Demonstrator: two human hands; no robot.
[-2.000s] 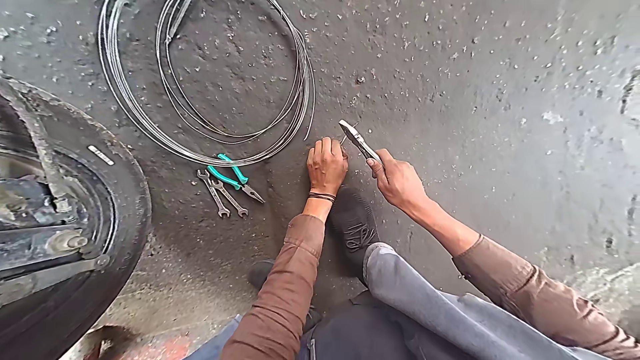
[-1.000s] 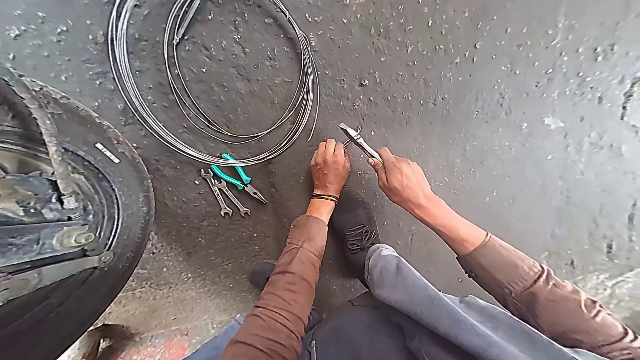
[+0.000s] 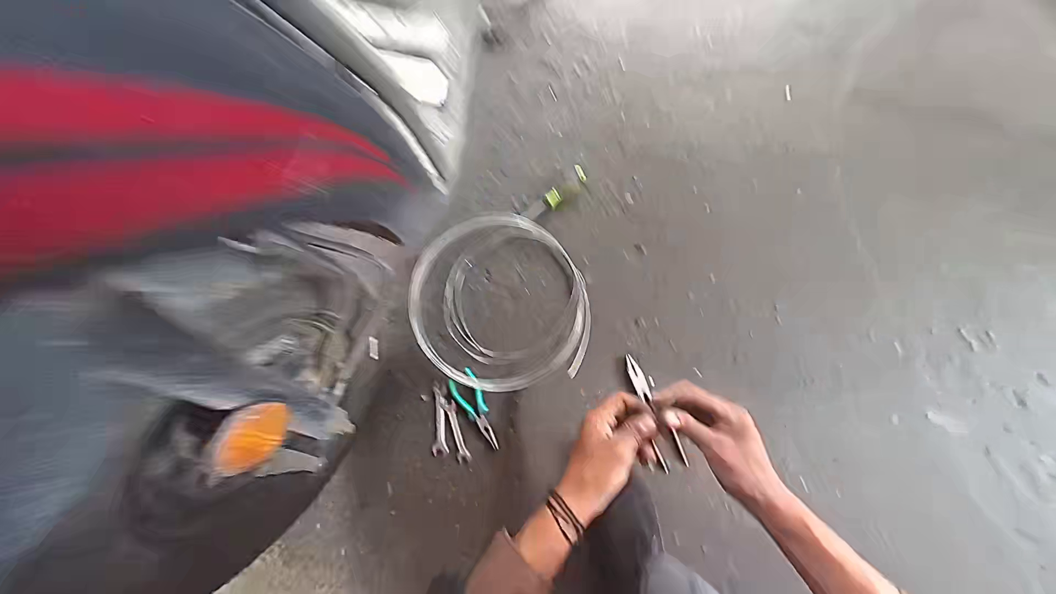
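A pair of metal pliers [image 3: 638, 378] points up and left, with its handles spread below my hands; blur leaves it unclear whether they lie on the floor or are held. My left hand [image 3: 601, 450], with dark bands at the wrist, has bent fingertips at the pliers' middle. Close against it, my right hand [image 3: 726, 433] has its thumb and fingers pinched together over the handles. Anything small between the fingertips is hidden. To the left lie teal-handled needle-nose pliers [image 3: 480, 417] and two open-end wrenches [image 3: 440, 421], beside a coil of thin wire or cable [image 3: 419, 313].
At left stands a vehicle with a red and dark body panel [image 3: 190, 165] and an orange lamp [image 3: 252, 437]. A blurred tool with yellow-green parts [image 3: 553, 198] lies beyond the coil. Small debris is scattered on the floor [image 3: 825, 289].
My right hand has moved in beside my left and no longer grips the pliers' handles in its palm. The view has shifted widely, bringing the vehicle's body panel into sight.
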